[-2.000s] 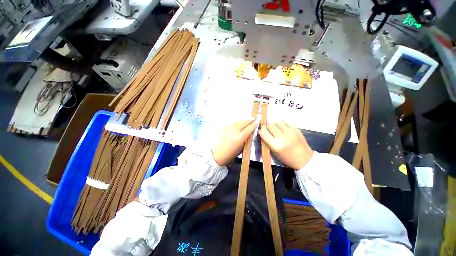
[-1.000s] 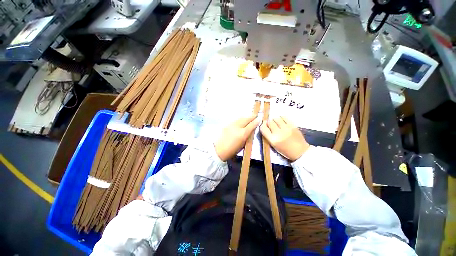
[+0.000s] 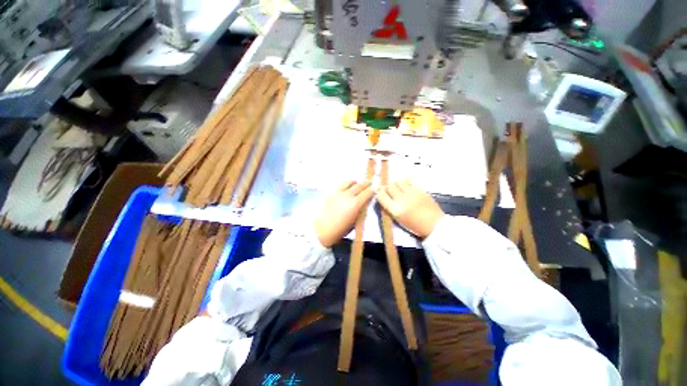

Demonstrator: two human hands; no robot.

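Two long brown straps [image 3: 351, 301] run side by side from the white template plate [image 3: 452, 162] down over my dark apron. Their far ends lie at the yellow-orange clamp [image 3: 422, 123] under the grey sewing machine head [image 3: 377, 68]. My left hand [image 3: 343, 212] presses on the left strap with its fingertips near the plate's front. My right hand [image 3: 409, 208] presses on the right strap beside it. My fingertips nearly touch. No tool can be made out in either hand.
An unsewn strap pile [image 3: 226, 136] lies on the table's left side above a blue bin [image 3: 83, 332] of strips. A few straps [image 3: 520, 188] lie at right, near the control panel [image 3: 584, 104]. Another blue bin [image 3: 452, 308] sits below the table edge. A clear plastic bag [image 3: 629, 279] is far right.
The camera view has shifted, showing more of the machine head. Green now shows between the yellow clamp pieces. Both hands stay on the straps, whose near ends lie slightly higher over the apron than before.
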